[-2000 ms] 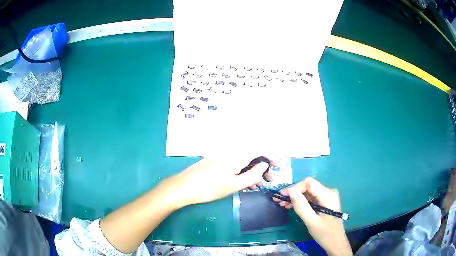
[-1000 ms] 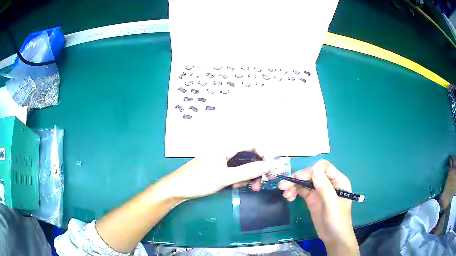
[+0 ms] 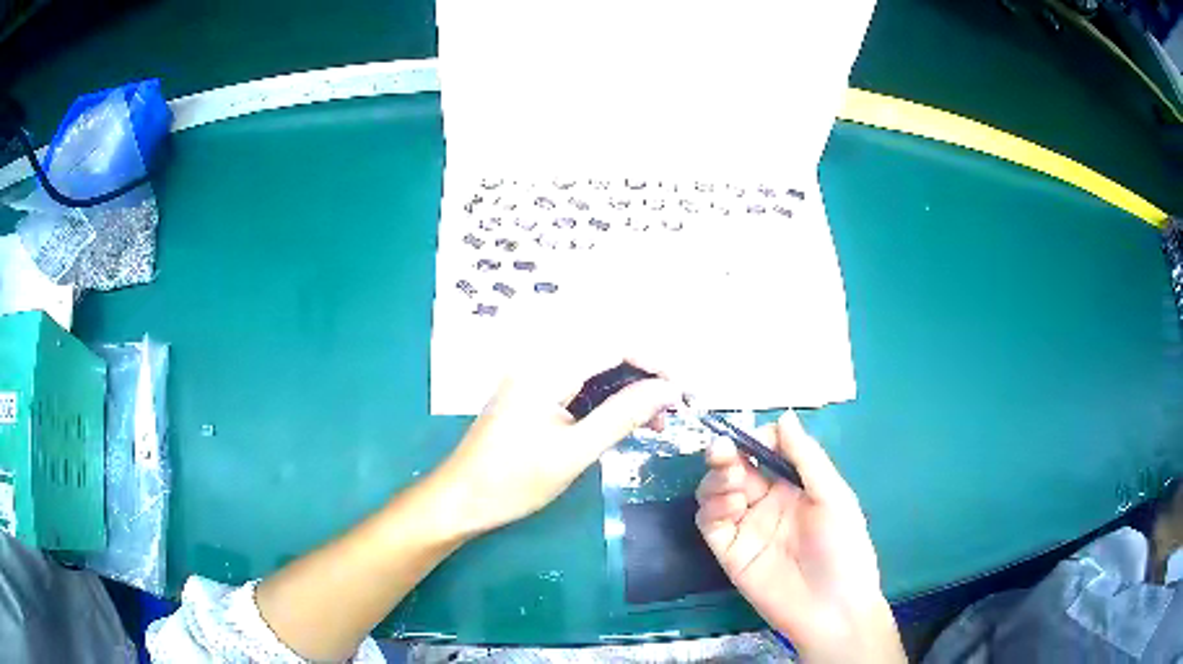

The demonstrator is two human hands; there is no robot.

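Observation:
My left hand holds a black round housing, partly hidden by the fingers, at the paper's near edge. My right hand holds dark tweezers, their tip pointing left at the fingertips of my left hand. Whether a piece is at the tip is too small to tell. The white paper sheet bears rows of small dark pieces, mostly on its left and middle. A dark square pad lies at the near bench edge, with a shiny clear plastic piece just above it.
At the left are a blue bin with a black cable over it, a clear bag of small parts, a green box and a flat clear plastic bag. White and yellow edging runs behind. A person's grey sleeve shows at lower right.
My left hand and the housing have moved up and slightly left, tilting. My right hand has turned palm-up, and the tweezers now slope up to the left, with their rear end hidden.

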